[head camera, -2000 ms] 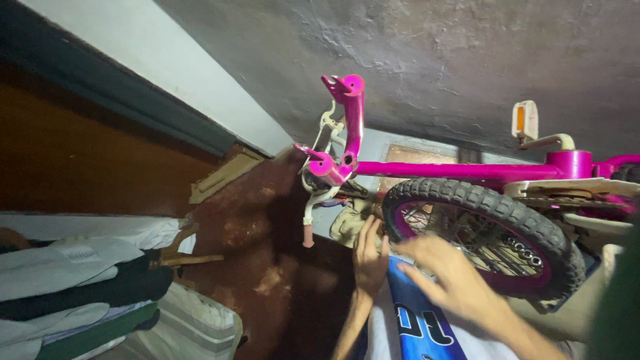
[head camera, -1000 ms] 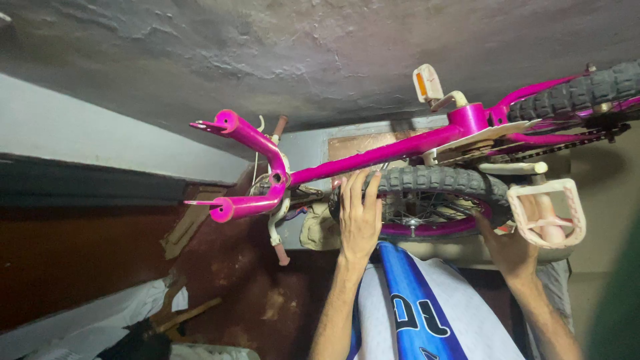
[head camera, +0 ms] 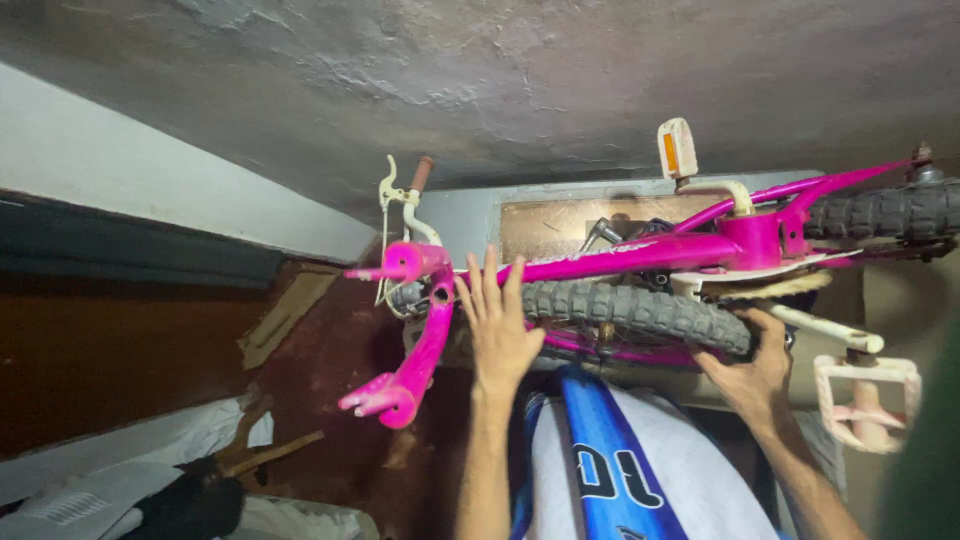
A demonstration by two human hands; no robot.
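Observation:
A pink bicycle frame (head camera: 615, 259) stands upside down, its pink front fork (head camera: 431, 341) without a wheel. A loose wheel with a knobbly black tire (head camera: 637, 311) and pink rim lies beside the frame's tube. My left hand (head camera: 499, 330) is spread at the wheel's left end, fingertips by the pink tube; whether it presses on the tire is unclear. My right hand (head camera: 754, 367) grips the right end of the tire, its fingers partly behind it. Near that hand is a white crank arm with a white pedal (head camera: 866, 405). The rear tire (head camera: 877, 214) is at the far right.
A rough grey wall (head camera: 480, 90) runs behind the bicycle. Tools, one a metal socket-type tool (head camera: 600, 234), lie on a surface behind the tube. The handlebar grip (head camera: 422, 174) points toward the wall. Cloths (head camera: 112, 487) and a wooden stick (head camera: 274, 454) are at the lower left.
My right hand has moved from near my left hand to the right end of the wheel. The front fork has turned relative to the frame since one second ago. The view has shifted.

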